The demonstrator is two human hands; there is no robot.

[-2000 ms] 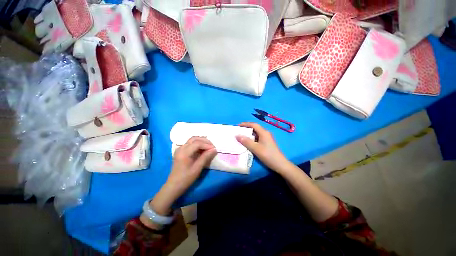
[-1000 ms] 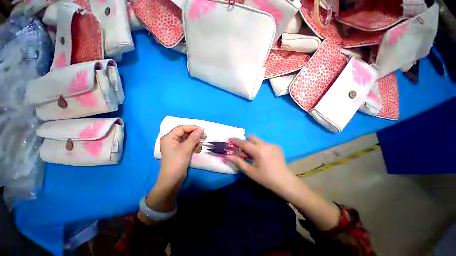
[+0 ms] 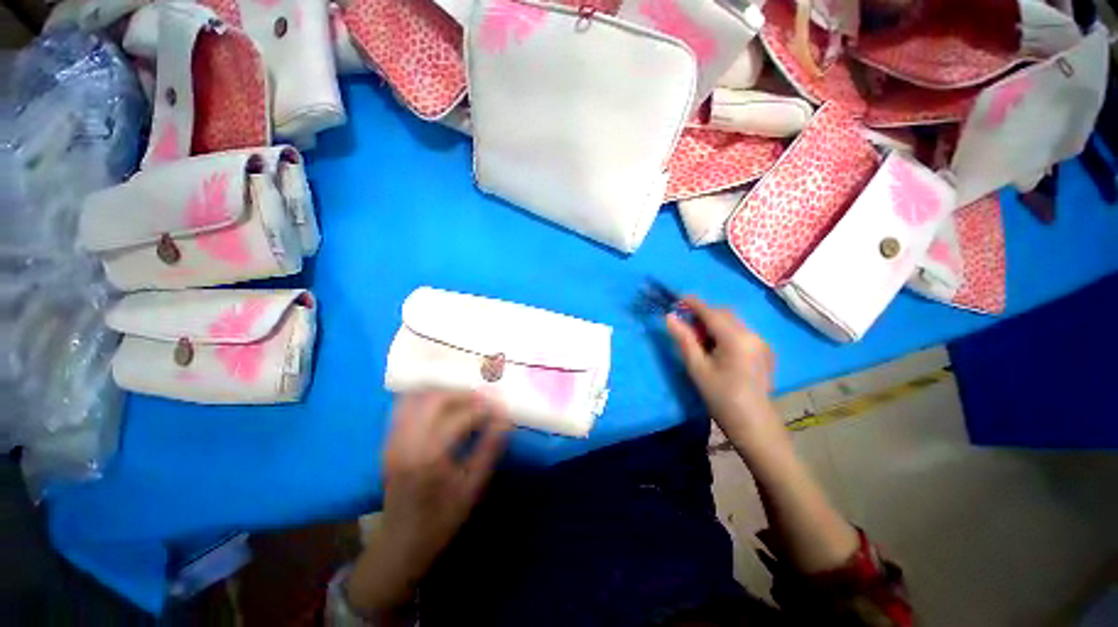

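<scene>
A closed off-white flap pouch (image 3: 497, 367) with a pink print and a bronze-brown snap button (image 3: 493, 367) lies on the blue cloth in front of me. My left hand (image 3: 448, 441) is blurred at the pouch's lower left edge; whether its fingers hold anything cannot be told. My right hand (image 3: 723, 355) is right of the pouch and holds the thread snips (image 3: 660, 298), whose dark, blurred blades point up and left over the cloth.
Closed pouches (image 3: 215, 345) stand at the left beside clear plastic bags (image 3: 55, 245). A heap with a larger off-white pouch (image 3: 576, 123) and an open pouch (image 3: 803, 196) showing coral lining lies at the back. The blue cloth's (image 3: 368, 245) front edge is near my body.
The right hand picked up the snips, brought them to the pouch's button, and has now moved right with them. The left hand has moved down from the button, which is now uncovered.
</scene>
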